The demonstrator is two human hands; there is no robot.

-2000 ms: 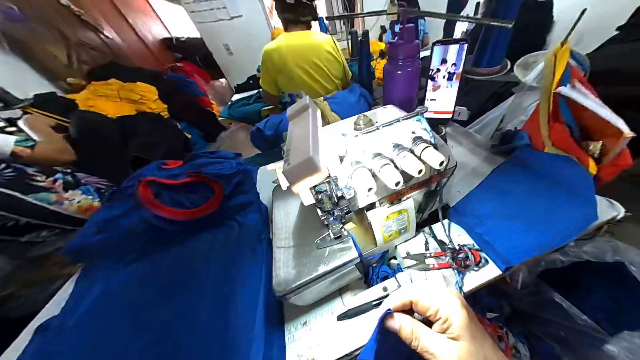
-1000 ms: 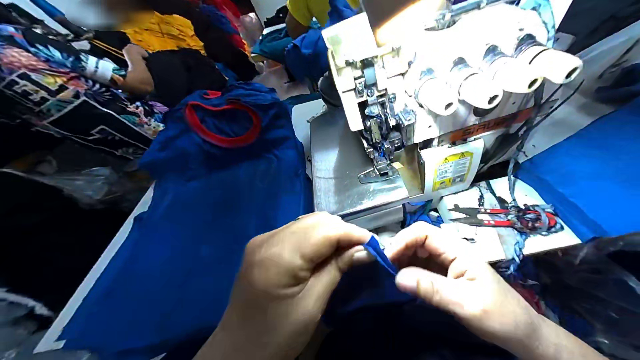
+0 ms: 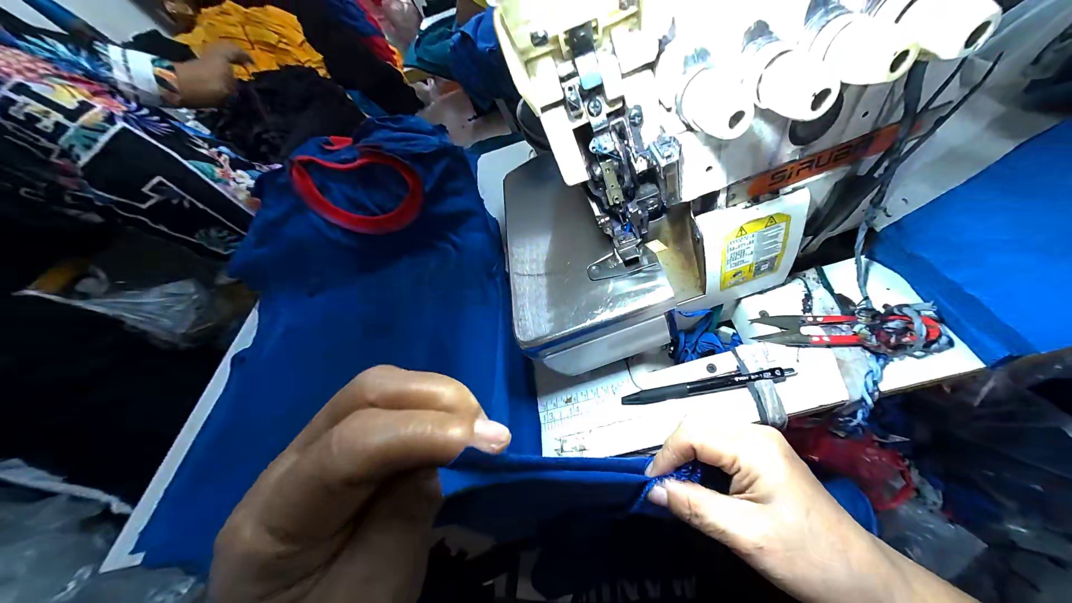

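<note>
My left hand (image 3: pixel 360 477) pinches one end of a folded edge of blue fabric (image 3: pixel 544 476) between thumb and fingers. The other end, where a stitched seam shows, is pinched in my right hand (image 3: pixel 737 494). The edge is stretched between both hands, in front of an overlock sewing machine (image 3: pixel 620 167). The machine's metal cloth plate (image 3: pixel 569 260) lies above and beyond the fabric. A blue T-shirt (image 3: pixel 377 310) with a red neckband (image 3: pixel 368 222) is spread flat to the left. The lower part of the held cloth falls into shadow.
Red-handled thread snips (image 3: pixel 863 328) and a black pen (image 3: pixel 703 387) lie right of the cloth plate, near a ruler strip (image 3: pixel 586 410). More blue fabric (image 3: pixel 988 243) lies at the right. A person's hand (image 3: pixel 205 75) rests near yellow and black cloth at the upper left.
My left hand, out of view two seconds ago, came in and took hold of the fabric. Since one second ago my hands have moved apart, with the edge stretched between them. The view has moved closer.
</note>
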